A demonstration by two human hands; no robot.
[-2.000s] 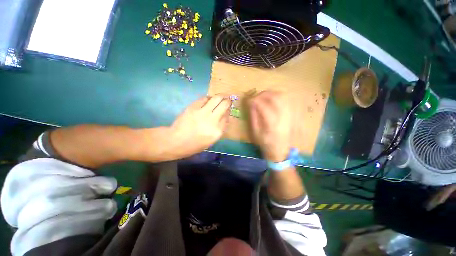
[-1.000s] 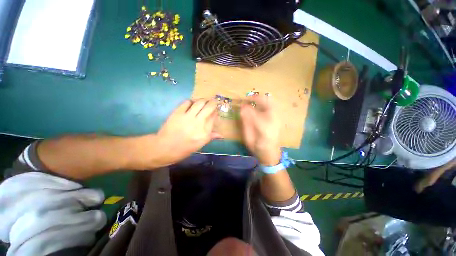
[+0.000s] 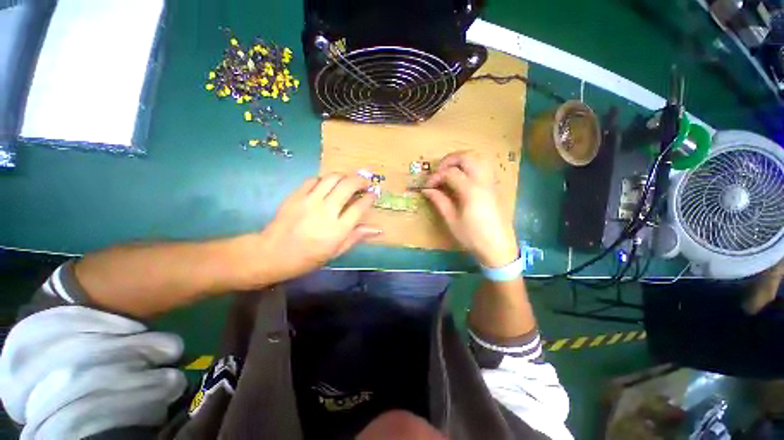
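Observation:
A narrow yellow-green circuit board strip lies on the tan cardboard mat between my hands. My left hand is at the strip's left end, its fingertips on a small white-and-dark part. My right hand, with a light blue wrist strap, pinches a small dark thing just above the strip's right end; what it is cannot be told. Another small part or two lies on the mat beyond the strip. A pile of small yellow-and-black parts lies left of the mat.
A black fan with a wire guard stands at the mat's back. To the right are a round brown tub, a dark soldering station with cables, a green reel and a white desk fan. A white tray or sheet is left.
The view has shifted a little. My right hand, blurred earlier, is now sharp, with its fingertips pinched near the strip's right end. More of the strip shows. My left hand stays at its left end.

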